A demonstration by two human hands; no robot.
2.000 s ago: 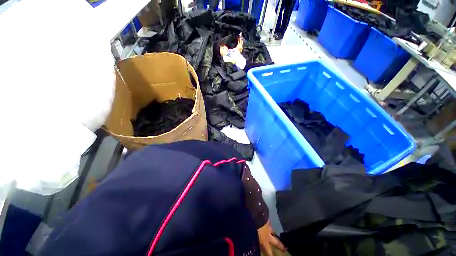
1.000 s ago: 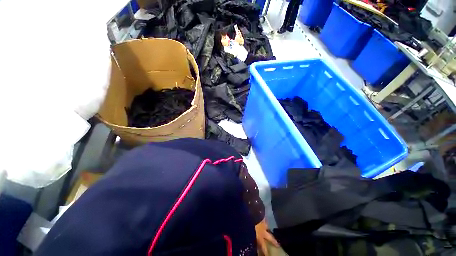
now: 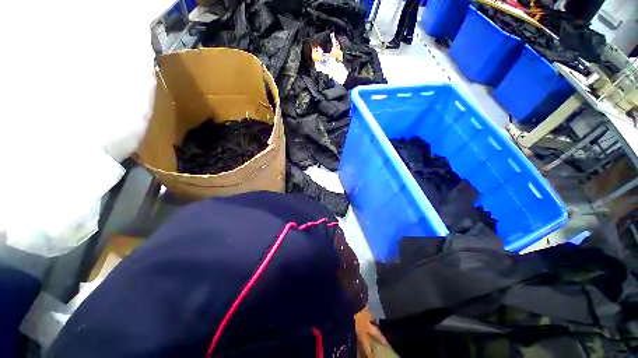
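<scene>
My left hand (image 3: 369,337) shows at the bottom edge, partly cut off, below a dotted dark cuff. Its fingers point down beside the left edge of a heap of black bag pieces (image 3: 455,280). Whether it grips anything cannot be told. The heap shows some camouflage cloth low down and lies at the lower right, against the near end of a blue plastic bin (image 3: 392,203). The bin holds black pieces (image 3: 448,185). My right hand is out of the picture.
My dark blue sleeve with pink piping (image 3: 210,266) fills the lower middle. An open cardboard box (image 3: 224,183) holds small black pieces. A white plastic sack (image 3: 63,126) stands left. Black cloth (image 3: 308,105) is heaped behind. More blue bins (image 3: 483,52) and a table (image 3: 601,105) stand upper right.
The view has shifted a little, so the box and bin sit slightly further left, and the box higher. My left hand stays by the black heap with little visible change.
</scene>
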